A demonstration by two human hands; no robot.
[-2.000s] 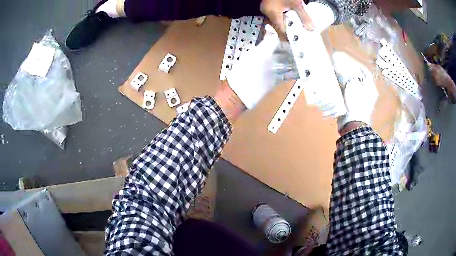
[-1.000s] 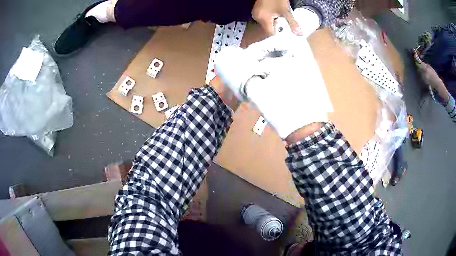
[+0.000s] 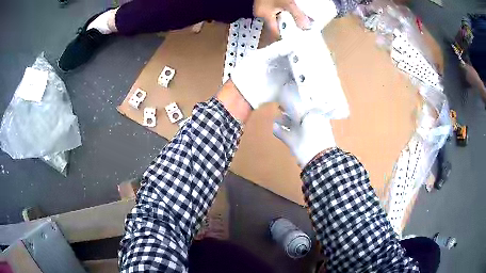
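Observation:
A bundle of white hole-punched strips (image 3: 320, 77) is held up at a tilt over the tan cardboard sheet (image 3: 256, 154). Another person's bare hand grips its upper end. My left hand (image 3: 262, 74), in a white glove, is closed around the bundle's left side; its fingertips are hidden. My right hand (image 3: 310, 133), also gloved, is at the bundle's lower end with its fingers curled. Something pale and blurred lies between my hands; I cannot tell if it is tape. More punched strips (image 3: 242, 42) lie on the cardboard behind my left hand.
Several small punched pieces (image 3: 166, 77) lie on the cardboard's left part. Film-wrapped strips (image 3: 407, 176) line its right edge. A spray can (image 3: 290, 237) is on the floor near me. A plastic bag (image 3: 40, 114) lies left. Another person's leg and black shoe (image 3: 85, 47) are upper left.
My right hand crossed over the bundle towards my left hand, then moved down to the bundle's lower end. The loose strip seen earlier on the cardboard below the bundle no longer shows.

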